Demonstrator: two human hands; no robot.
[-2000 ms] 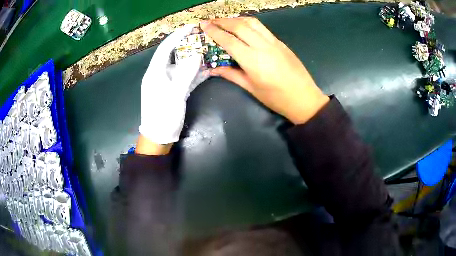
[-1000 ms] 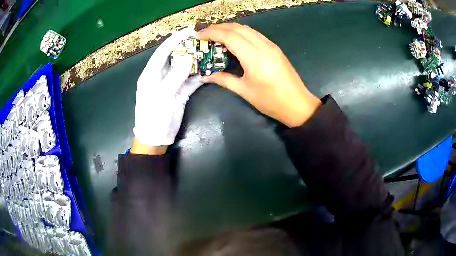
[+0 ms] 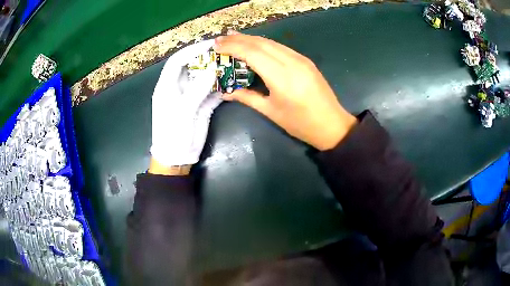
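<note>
My left hand [image 3: 182, 111], in a white glove, holds a white socket housing [image 3: 202, 61] above the dark green bench. Its fingers cover much of the housing. My bare right hand [image 3: 291, 86] holds a green circuit board [image 3: 237, 76] with white and yellow components, thumb at its lower edge and fingers over its upper edge. The board lies against the right side of the housing. Whether it is seated in the housing I cannot tell.
Rows of white housings [image 3: 42, 195] lie on a blue divider sheet [image 3: 68, 134] at the left. Wired board sub-assemblies [image 3: 485, 70] are piled at the far right. A whitish unit [image 3: 43, 67] lies on the green conveyor [image 3: 112, 33], beyond the worn edge strip [image 3: 162, 44]. A blue stool [image 3: 489, 181] stands lower right.
Both hands have moved slightly down and toward me with the housing and board, still held together. The unit on the conveyor has moved left and toward the blue sheet.
</note>
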